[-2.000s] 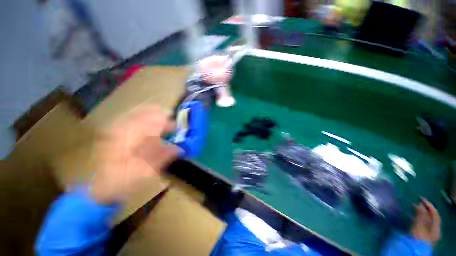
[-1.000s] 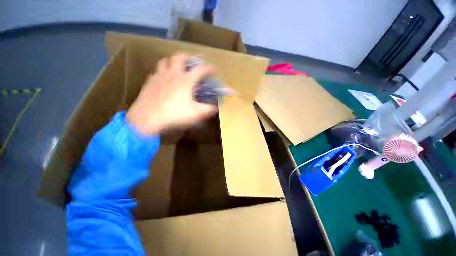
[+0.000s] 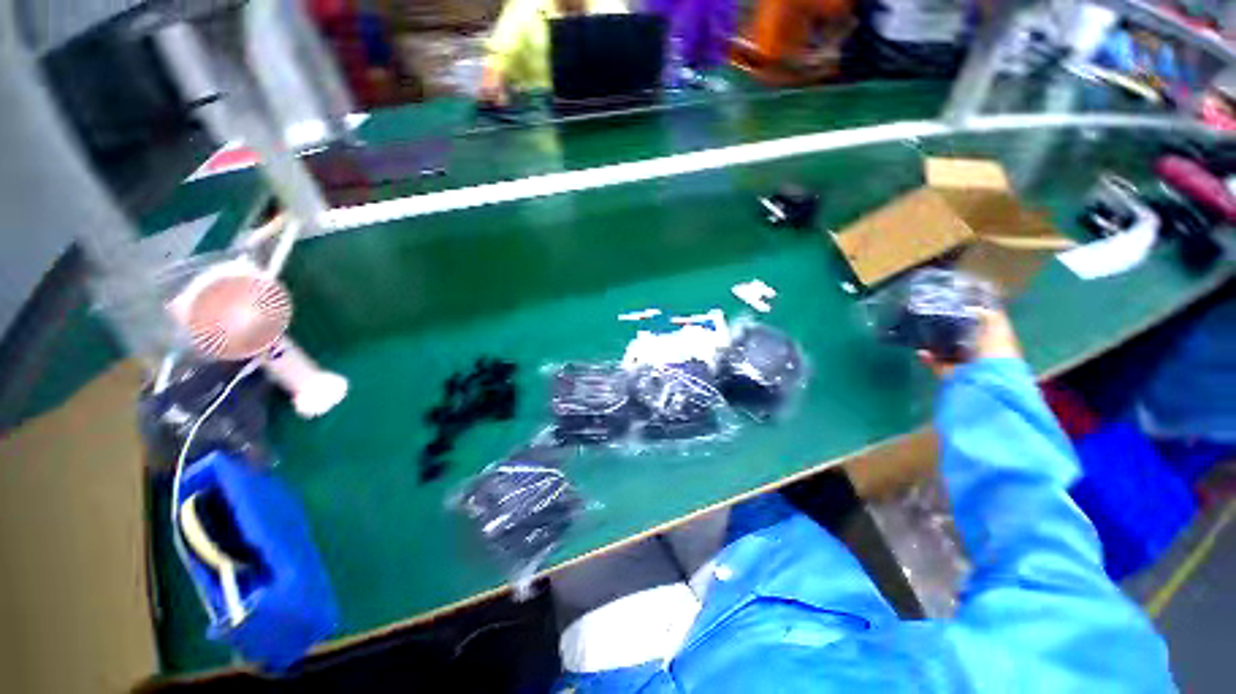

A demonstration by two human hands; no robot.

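My right hand [image 3: 987,339] is at the right of the bench, mostly behind a black unit in a clear plastic bag [image 3: 935,312], which it holds above the green top. My left hand is not in view. Several bagged black units [image 3: 678,399] lie at mid-bench, with one nearer the front edge [image 3: 521,504]. White strips [image 3: 674,344] lie behind them, and small white pieces [image 3: 754,293] lie further right. A heap of small black parts [image 3: 469,407] lies to the left.
A blue tape dispenser [image 3: 264,563] and pink fan [image 3: 239,316] stand at the left, beside cardboard [image 3: 75,542]. A small open cardboard box [image 3: 905,236] lies at the right, behind my hand. A white rail [image 3: 610,172] crosses the bench. A person in yellow [image 3: 518,48] is beyond it.
The view has swung from the large carton at left back to the bench. My left hand, which was over the carton with a dark item, is out of view. My right hand now shows with a bagged unit.
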